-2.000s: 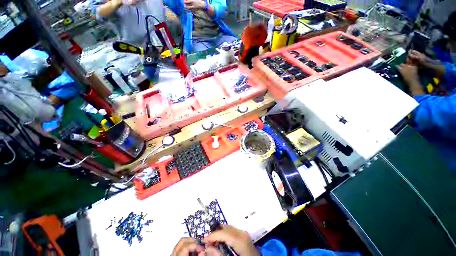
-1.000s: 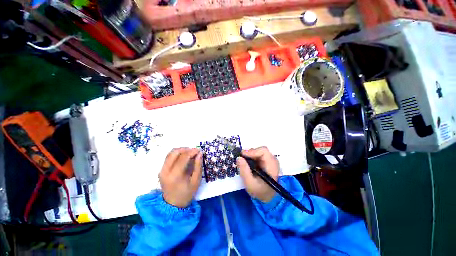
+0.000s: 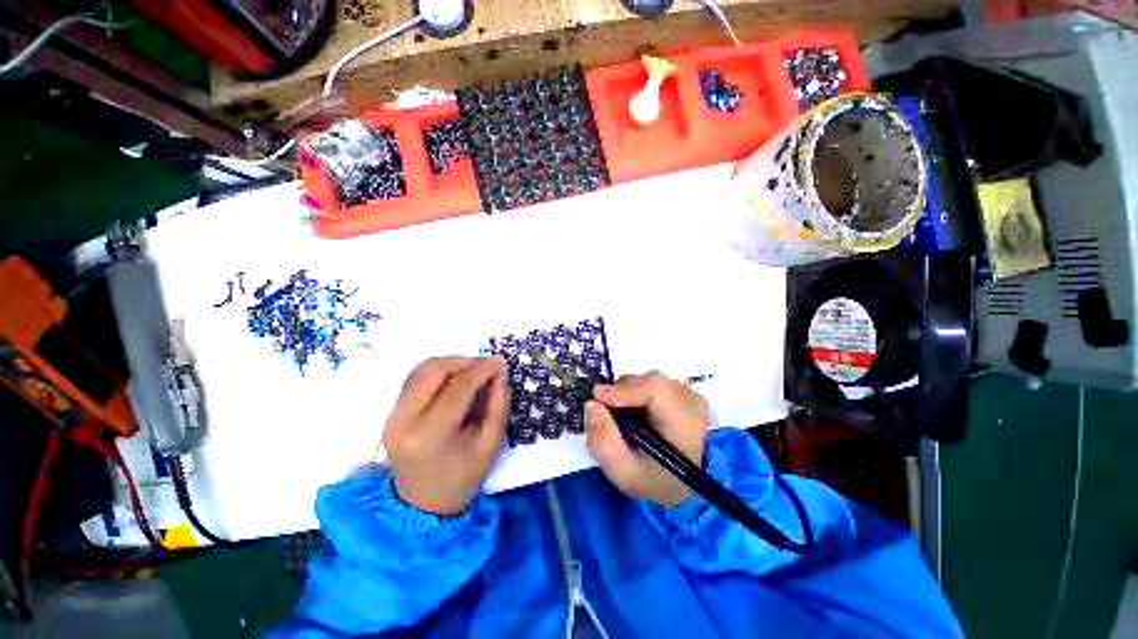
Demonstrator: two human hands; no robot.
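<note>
A dark PCB panel [image 3: 544,406] lies flat on the white sheet [image 3: 424,287] between my hands. My right hand [image 3: 649,439] grips a black soldering iron [image 3: 699,481] like a pen, its tip end over the panel's right part. My left hand [image 3: 446,433] is at the panel's left edge with thumb and fingers together; whether a tiny component is pinched there cannot be told. A loose pile of blue-black leaded components [image 3: 303,320] lies on the sheet to the left.
Behind is a red parts tray [image 3: 639,156] with a second PCB panel [image 3: 534,137] across it. To the right are a stained round can [image 3: 799,187], a black fume fan [image 3: 884,335] and a yellow sponge [image 3: 1012,227]. At left are a grey box [image 3: 155,356] and an orange multimeter [image 3: 56,350].
The view has tilted down and come closer to the sheet. My hands have come from low in the picture to either side of the panel. The soldering iron now shows clearly in my right hand.
</note>
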